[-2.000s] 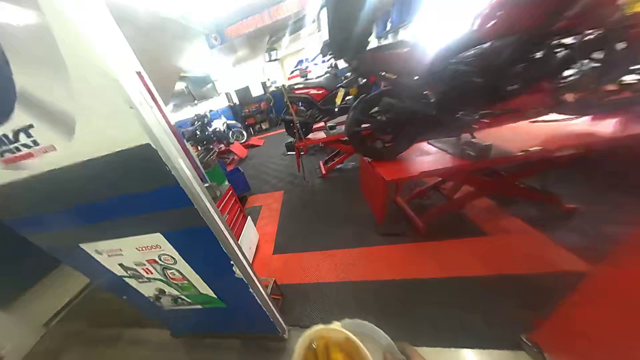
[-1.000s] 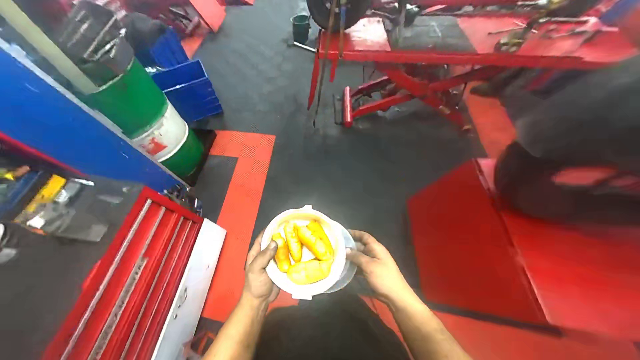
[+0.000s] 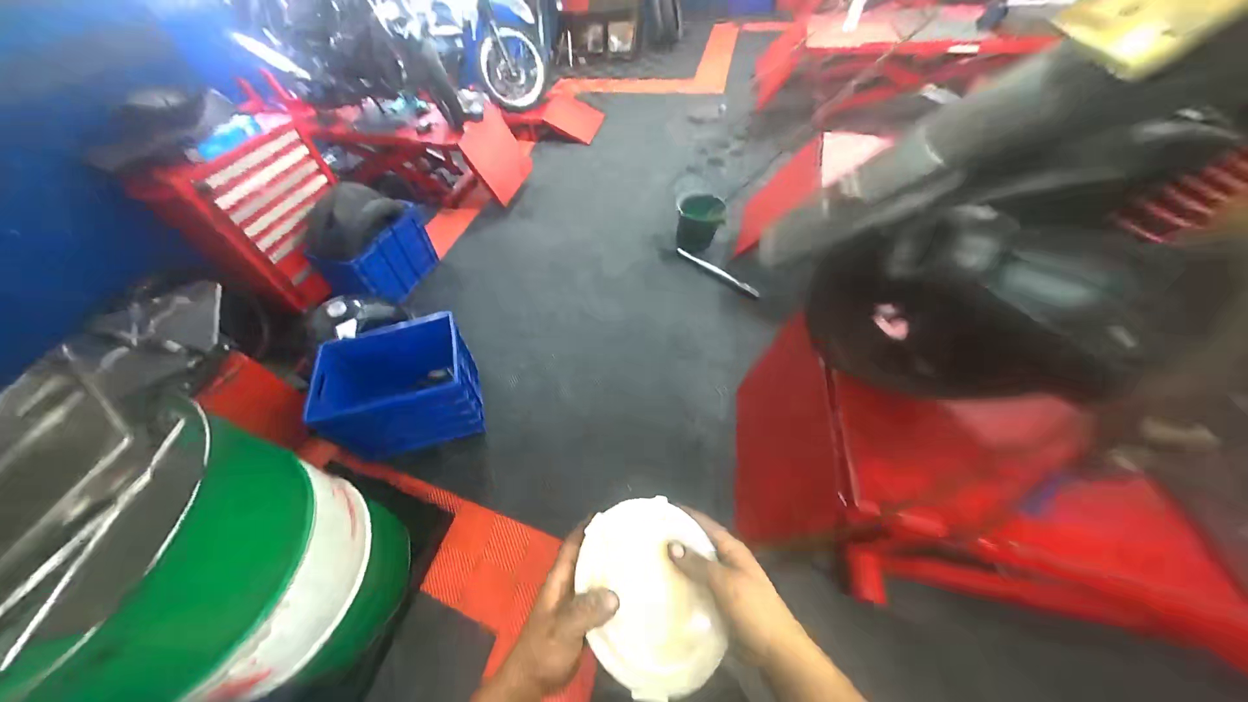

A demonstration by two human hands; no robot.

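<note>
A round white lidded container [image 3: 648, 604] is held between both hands at the lower middle of the head view. My left hand [image 3: 556, 619] grips its left side, the thumb lying on the white top. On the right side my right hand [image 3: 736, 585] holds it, its thumb also pressed on the top. The white top covers the container, so its contents are hidden. Dark smudges show on the fingers.
On the left stand a green and white drum [image 3: 249, 556], a blue crate [image 3: 395, 390] and a red tool cabinet [image 3: 234, 210]. A red motorcycle lift [image 3: 960, 478] bears a blurred motorcycle at right. Ahead, a dark bucket [image 3: 700, 222] and a metal bar [image 3: 717, 273] lie on the floor.
One second ago the container was open, with yellow pieces of food showing; now a white top covers it. The view has moved forward past the red drawers near the drum.
</note>
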